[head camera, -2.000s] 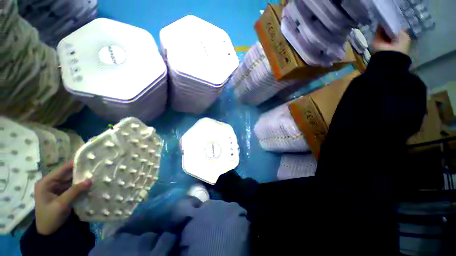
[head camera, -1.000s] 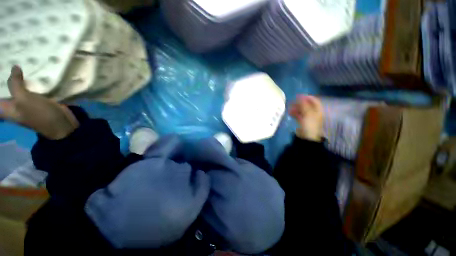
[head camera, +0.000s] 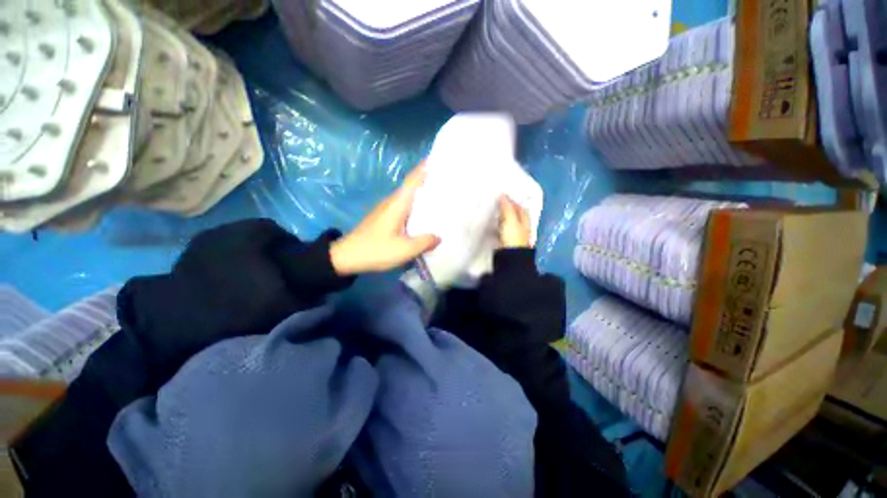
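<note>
A white hexagonal housing (head camera: 465, 185) is tilted in front of me, blurred and overexposed, so its face marks do not show. My left hand (head camera: 384, 231) grips its left edge, thumb on the near face. My right hand (head camera: 512, 226) touches its lower right part with bent fingers; whether it grips cannot be told. A second white hexagonal cover (head camera: 530, 195) shows partly behind it at the right. Both bare hands are above the floor, just beyond my knees.
Studded panels (head camera: 49, 97) are piled at left. Columns of white covers (head camera: 584, 39) stand ahead. Rows of housings on edge (head camera: 637, 243) lie beside brown cartons (head camera: 768, 292) at right. More housings (head camera: 73, 336) are at lower left. Wrinkled clear plastic sheet (head camera: 326, 146) covers the blue floor.
My left hand has come from the studded panel pile to the centre and taken hold of a white housing. My right hand has moved left onto it. The view has shifted slightly.
</note>
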